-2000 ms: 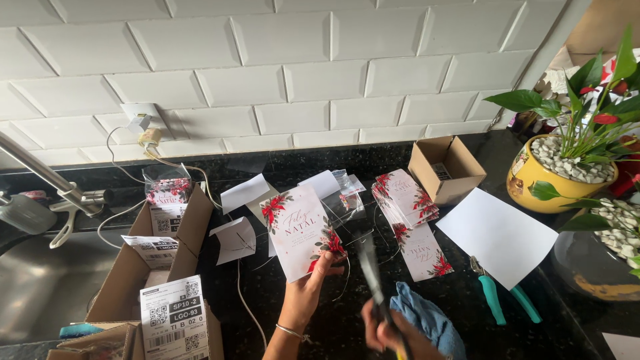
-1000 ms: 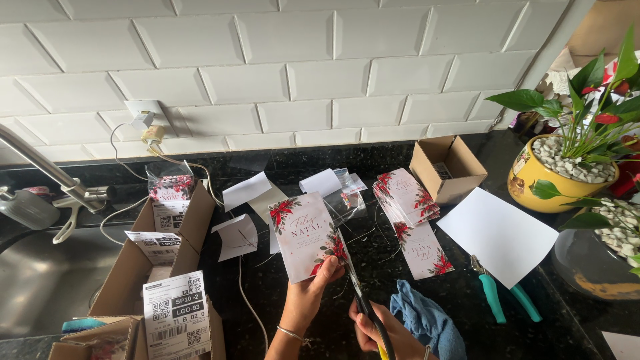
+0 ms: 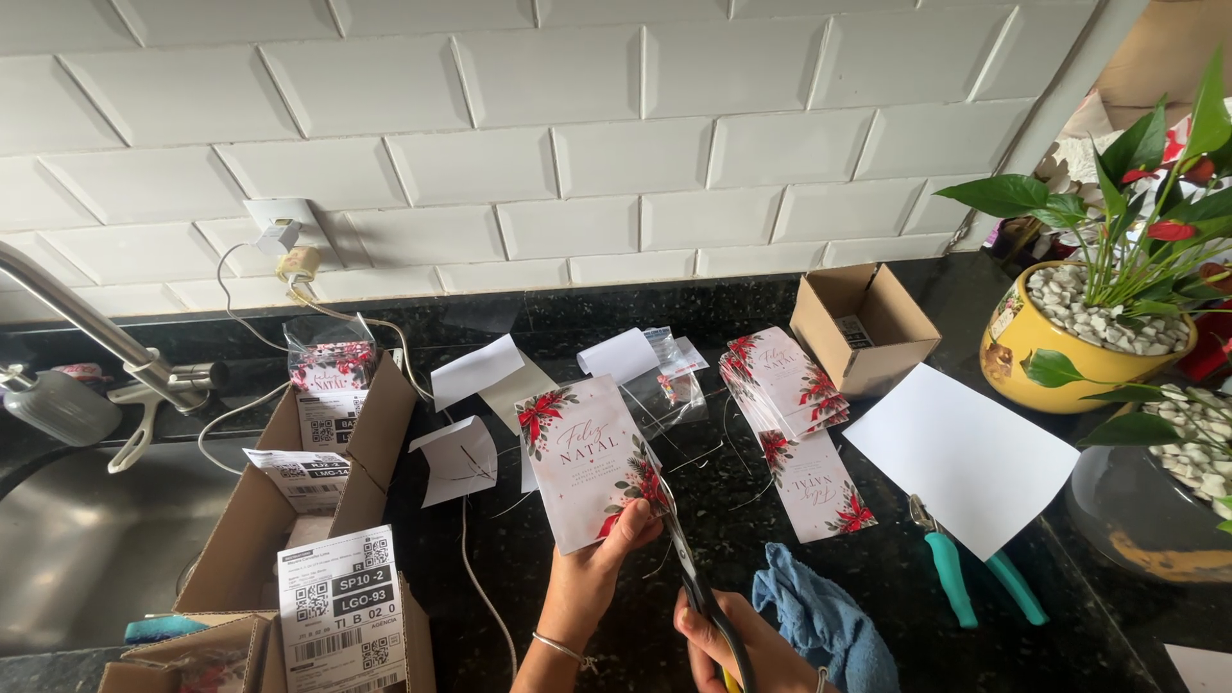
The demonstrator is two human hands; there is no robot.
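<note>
My left hand [image 3: 602, 568], with a bracelet at the wrist, holds a printed Christmas card [image 3: 587, 457] upright by its lower right corner. The card is pale with red flowers. In my right hand [image 3: 731, 635] is a pair of scissors [image 3: 695, 568] with black and yellow handles, its blades along the card's right edge near the lower corner. Whether the blades touch the card cannot be told. A fanned stack of similar cards [image 3: 784, 385] lies to the right, with one card [image 3: 818, 491] below it. Thin offcut strips lie on the dark counter around them.
Labelled cardboard boxes [image 3: 371, 491] stand at left beside the sink [image 3: 87, 539]. A small open box [image 3: 866, 327], a white sheet [image 3: 962, 452], teal-handled pruning shears [image 3: 953, 577], a blue cloth [image 3: 828, 616] and a yellow plant pot [image 3: 1078, 337] are at right. Curled papers [image 3: 476, 371] and a cable lie behind.
My right hand has brought the scissors up to the card's right edge; two seconds ago they were blurred and apart from it. The card stays in my left hand.
</note>
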